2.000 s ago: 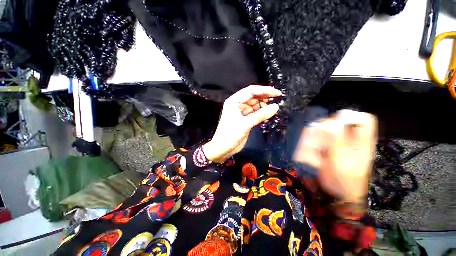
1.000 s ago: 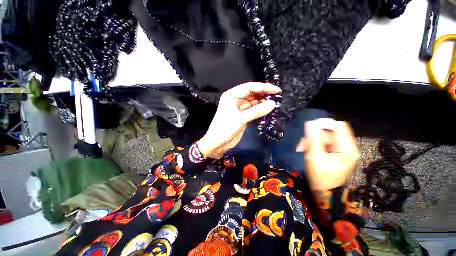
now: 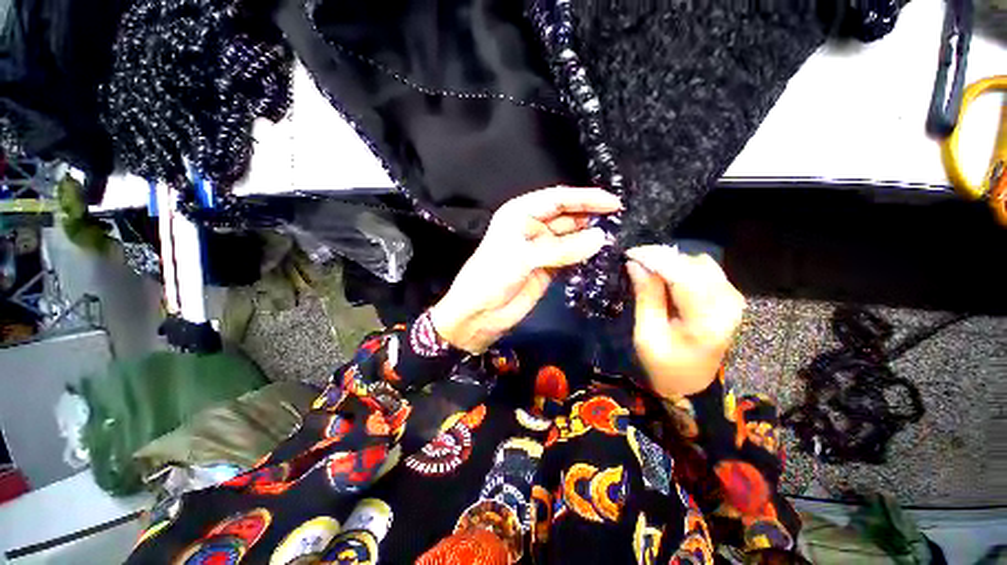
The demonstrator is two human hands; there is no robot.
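Note:
My left hand [image 3: 521,259] pinches the glinting black braided trim [image 3: 585,105] at the lower tip of the dark garment. The trim runs down between the smooth black lining [image 3: 475,144] on the left and the nubby dark cloth [image 3: 685,99] on the right. A short end of trim hangs below my left fingers. My right hand [image 3: 682,315] is just right of the trim end, its thumb and index fingertips together close to the cloth edge. No needle or thread can be made out between them.
A white table [image 3: 850,110] bears orange-yellow handled scissors [image 3: 966,144] and a dark narrow tool [image 3: 947,72] at right. A heap of glinting black trim [image 3: 193,94] hangs over its edge at upper left. Tangled dark trim [image 3: 856,392] lies on the speckled floor. Green bundles [image 3: 182,403] are at left.
My right hand has moved in leftward from out at the right, up to the garment edge beside my left fingertips. My left hand keeps its pinch, nearly in place.

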